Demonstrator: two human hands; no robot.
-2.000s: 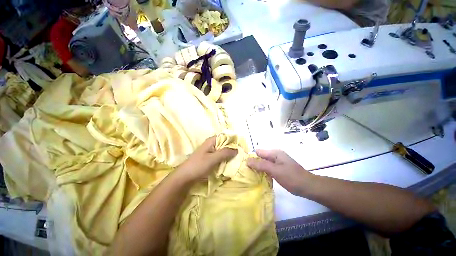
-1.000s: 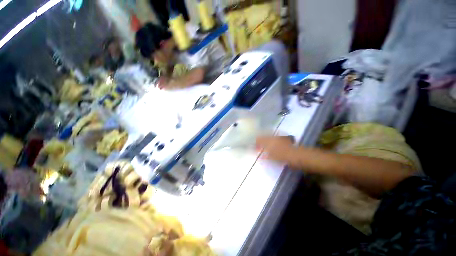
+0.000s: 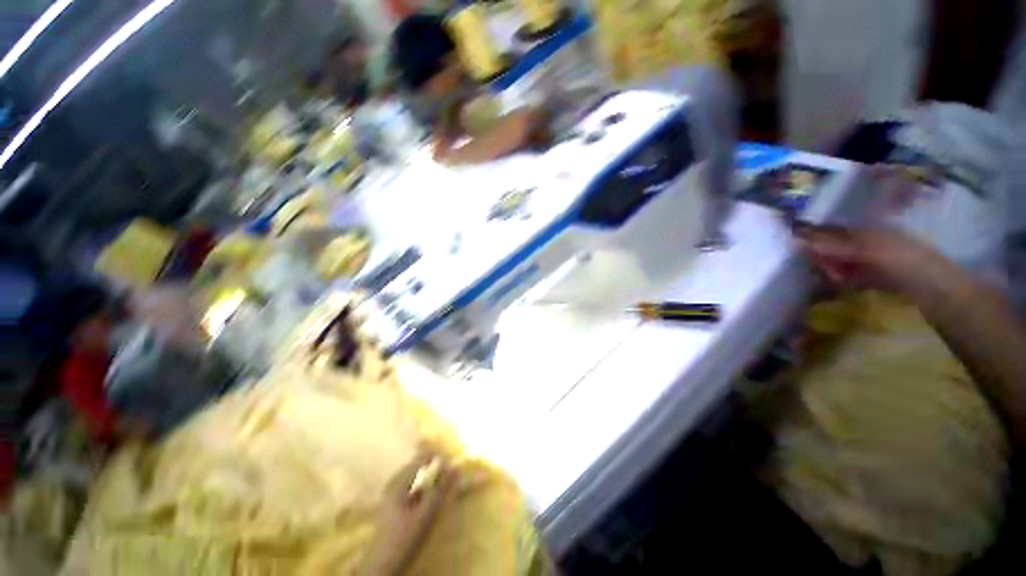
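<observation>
The picture is blurred. The pale-yellow garment [image 3: 270,473] lies heaped at the lower left, beside the needle end of the white sewing machine [image 3: 540,231] with its blue stripe. My left hand [image 3: 422,501] is on the heap near its right side, with a fold of cloth between its fingers. My right hand [image 3: 849,257] is at the table's far right corner, fingers bent, beside a blurred pale object [image 3: 844,203]; whether it holds anything cannot be told.
A screwdriver with an amber-and-black handle [image 3: 678,312] lies on the machine bed. Cream fabric rolls [image 3: 343,338] sit behind the garment. More yellow cloth [image 3: 900,416] hangs right of the table edge [image 3: 675,422]. A person [image 3: 450,101] sits beyond the machine.
The view has swung right. My right hand has left the garment, passed over the machine bed and reached the far right corner. My left hand has stayed at the garment.
</observation>
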